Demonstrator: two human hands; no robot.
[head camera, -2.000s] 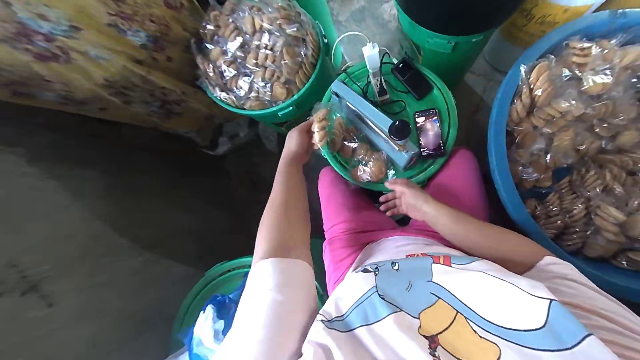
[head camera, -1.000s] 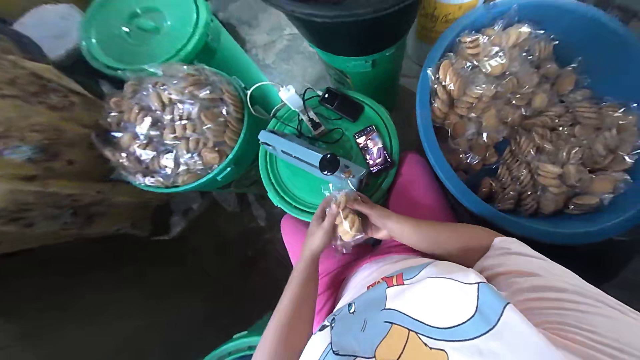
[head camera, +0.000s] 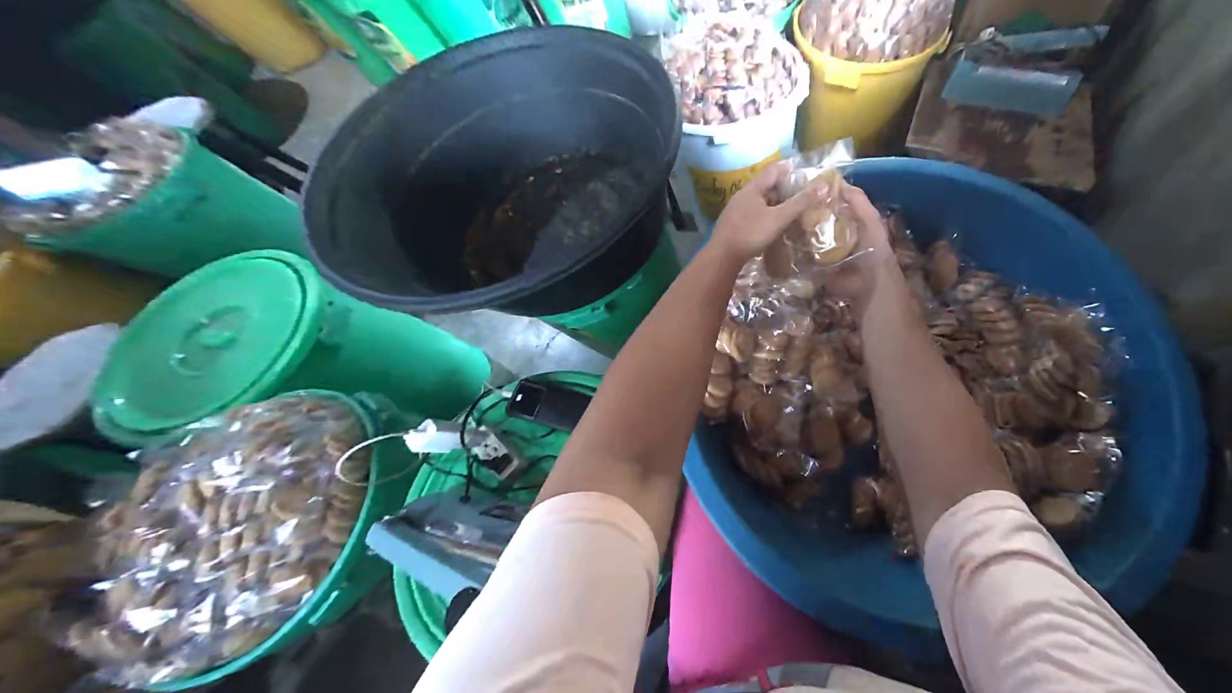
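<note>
Both my hands are raised over the far left part of a large blue plastic tub (head camera: 1169, 404). Between them is a clear plastic bag of round cookies (head camera: 828, 226). My left hand (head camera: 760, 217) grips the bag's left side, its thumb across the front. My right hand (head camera: 861, 245) holds the right side, its fingers partly hidden behind the bag. Many similar cookie packs (head camera: 1001, 337) lie in the tub below. At lower left, a blue-grey bar-shaped sealer (head camera: 433, 549) rests on a green lid, partly covered by my left arm.
A wide black basin (head camera: 385, 164) stands on a green bucket left of my hands. Nearby are a lidded green bucket (head camera: 207, 337), a green bucket of cookie packs (head camera: 231, 529), a power strip (head camera: 491, 452) with cables, and white (head camera: 746, 144) and yellow (head camera: 852, 96) buckets filled with packs.
Both hands have moved with a cookie bag from beside the sealer to above the blue tub. Earlier, the hands were apart, the left at a bag. The view has swung toward the tub.
</note>
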